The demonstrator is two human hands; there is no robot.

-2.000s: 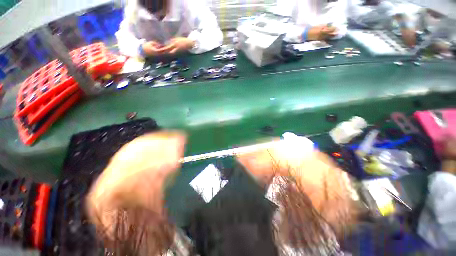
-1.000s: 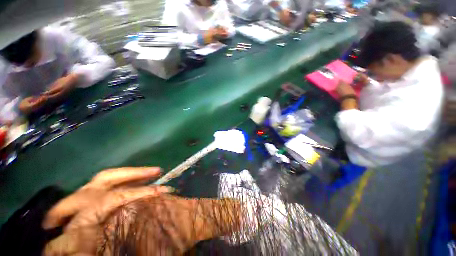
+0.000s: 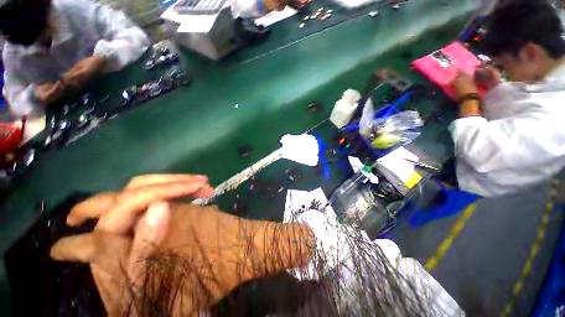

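Note:
My right hand (image 3: pixel 229 238) reaches in from the right, its wrist by a white sleeve. Its fingers overlap with what look like my left hand's fingers (image 3: pixel 164 187), above the black tray (image 3: pixel 28 247) at the lower left. Which finger belongs to which hand is hard to tell, and hair hides the lower part. No held object shows. A white paper with dark specks (image 3: pixel 305 201) lies beside my right wrist.
A cream strip (image 3: pixel 248 173) runs to a white cloth (image 3: pixel 300 150). Beyond are a white bottle-like item (image 3: pixel 345 108), a clear bag (image 3: pixel 393 127) and papers (image 3: pixel 396 164). A person at right holds a pink item (image 3: pixel 449 69). Another person sits across the green bench (image 3: pixel 210 117).
The view has swung right since two seconds ago. My hands were apart and blurred then; now they overlap at the lower left. Over the last second the hand has shifted little.

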